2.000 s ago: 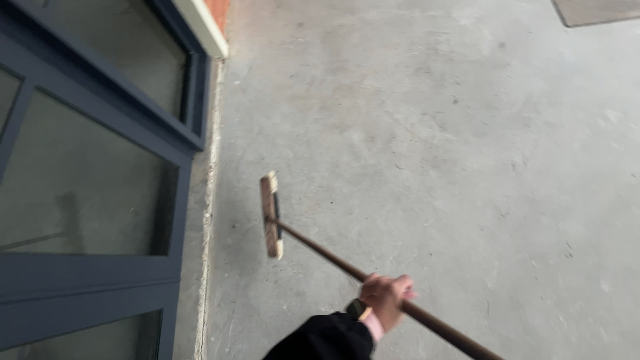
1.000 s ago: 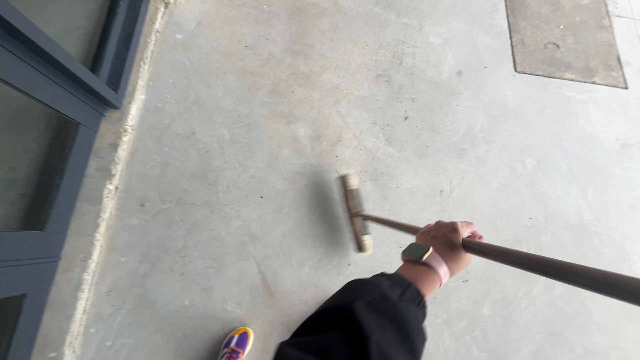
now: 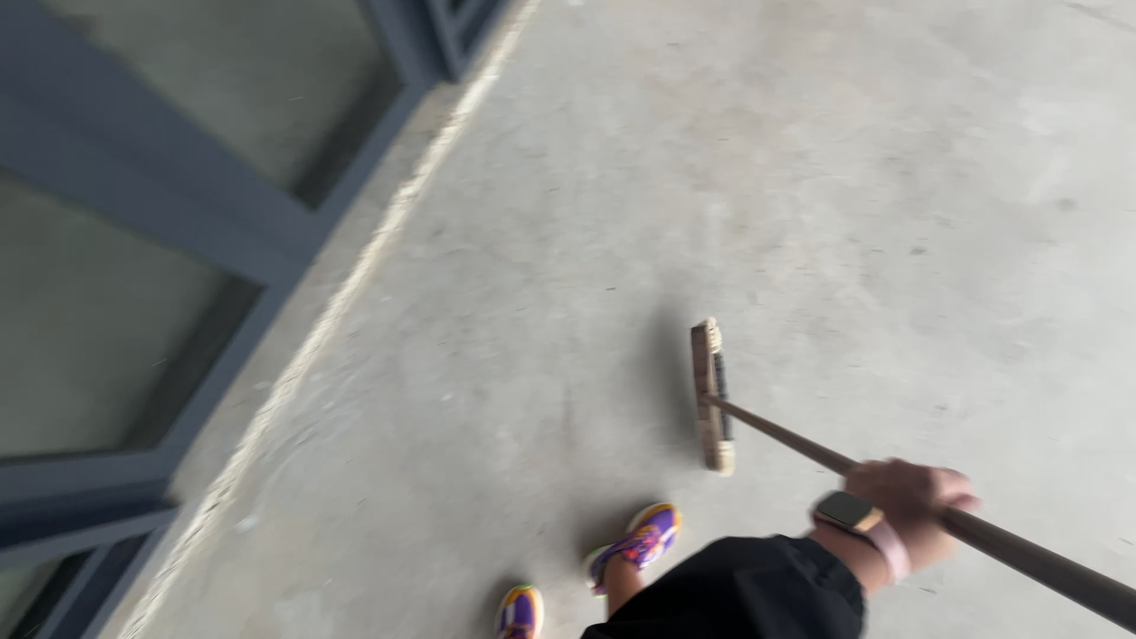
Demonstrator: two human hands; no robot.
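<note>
My left hand (image 3: 910, 510), in a black sleeve with a smartwatch on a pink band at the wrist, is closed around the brown handle of a push broom (image 3: 785, 437). The handle slopes from the lower right edge to the broom head (image 3: 710, 395), left of the hand. That head is a narrow wooden block with pale bristles at both ends and dark ones between. A soft shadow lies on the concrete beside it; whether the bristles touch the floor I cannot tell. My right hand is out of view, and the upper end of the handle is cut off.
Grey concrete floor (image 3: 843, 222) spreads across the view. Along the left stand dark blue framed glass panels (image 3: 293, 240), with a rough pale strip (image 3: 377, 235) at their base. My purple and orange shoes (image 3: 652, 532) are near the bottom, left of the sleeve.
The broom head was nearer the panels two seconds ago and now stands farther from them. Both shoes now show. The view has shifted and turned, and the floor plate has left it.
</note>
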